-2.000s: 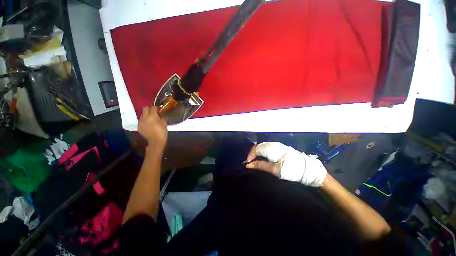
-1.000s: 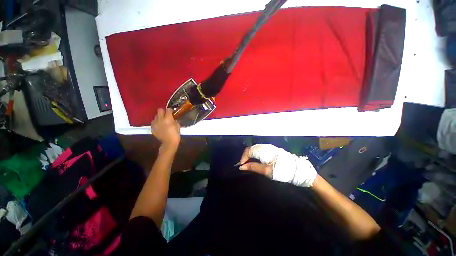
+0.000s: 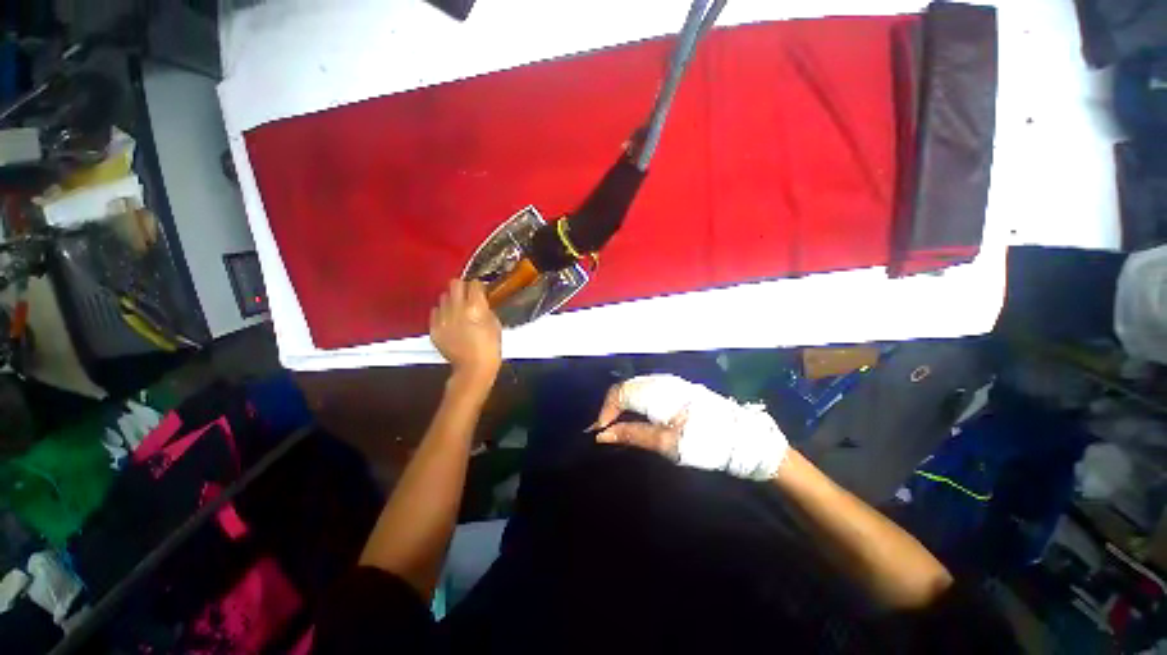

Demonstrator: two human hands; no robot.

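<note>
My left hand (image 3: 467, 335) is shut on the orange-brown handle of the steam iron (image 3: 527, 271). The iron's silvery plate lies on the near edge of the red fabric panel (image 3: 755, 154), left of its middle. The panel's right end shows a dark folded strip (image 3: 957, 141). A dark sleeve and grey cable (image 3: 666, 109) rise from the iron. My right hand (image 3: 698, 429), wrapped in white with bare fingertips, is off the table in front of my body. A small thin dark piece (image 3: 608, 425) is pinched at its fingertips.
The white table cover (image 3: 640, 335) shows around the panel. A dark flat object (image 3: 451, 5) is at the far edge. Left are a grey surface (image 3: 192, 192) and clutter. Black and pink cloth (image 3: 192, 448) lies lower left. Bags and a brown piece (image 3: 838, 361) are below right.
The iron and my left hand have moved right along the panel's near edge. The whole table has shifted left in view. My wrapped right hand keeps its pinch.
</note>
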